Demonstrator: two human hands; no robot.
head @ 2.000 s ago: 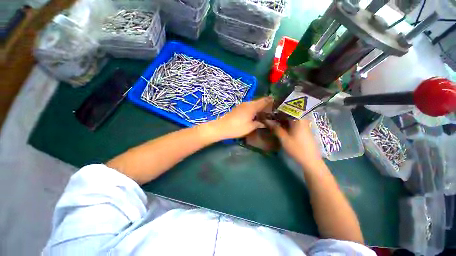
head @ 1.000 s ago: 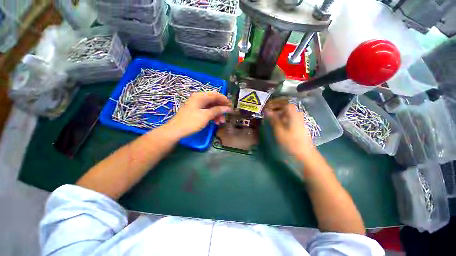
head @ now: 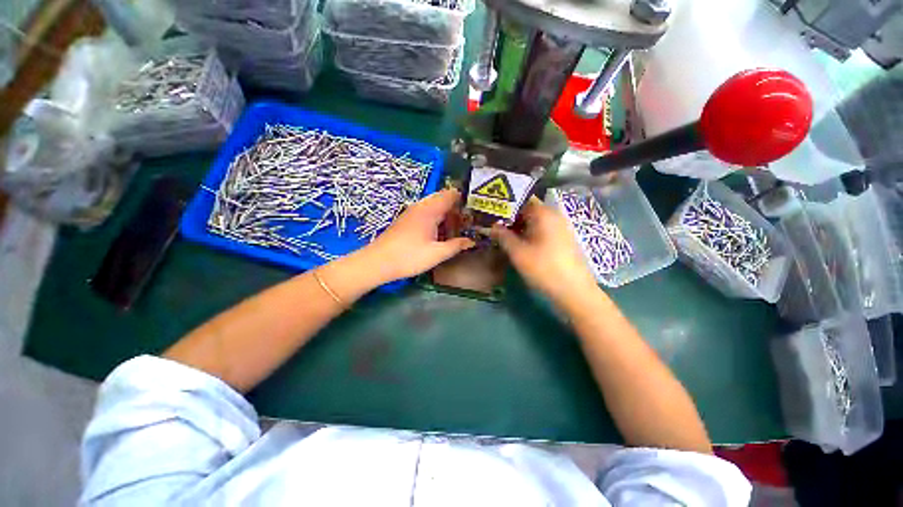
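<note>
The hand press [head: 530,94] stands at the centre, with a warning label [head: 496,190] on its front. My left hand [head: 424,235] is at the left side of the fixture [head: 479,236], fingertips just under the label. My right hand [head: 543,248] is at the fixture's right side, thumb near my left thumb. The fingers hide most of the fixture, and I cannot tell if a pin is held. The press base plate [head: 470,271] shows below. The blue tray [head: 205,241], heaped with metal pins [head: 297,183], is left of the press.
A clear box [head: 649,259] partly filled with pins is right of the press, with more boxes [head: 772,282] beyond. The red ball knob [head: 756,117] sticks out at upper right. Stacked boxes [head: 394,54] stand behind the tray. A phone [head: 142,241] and plastic bag [head: 69,158] are at left.
Both hands have moved inward to the fixture; a second ago they were apart on either side of it. The view has shifted slightly since then.
</note>
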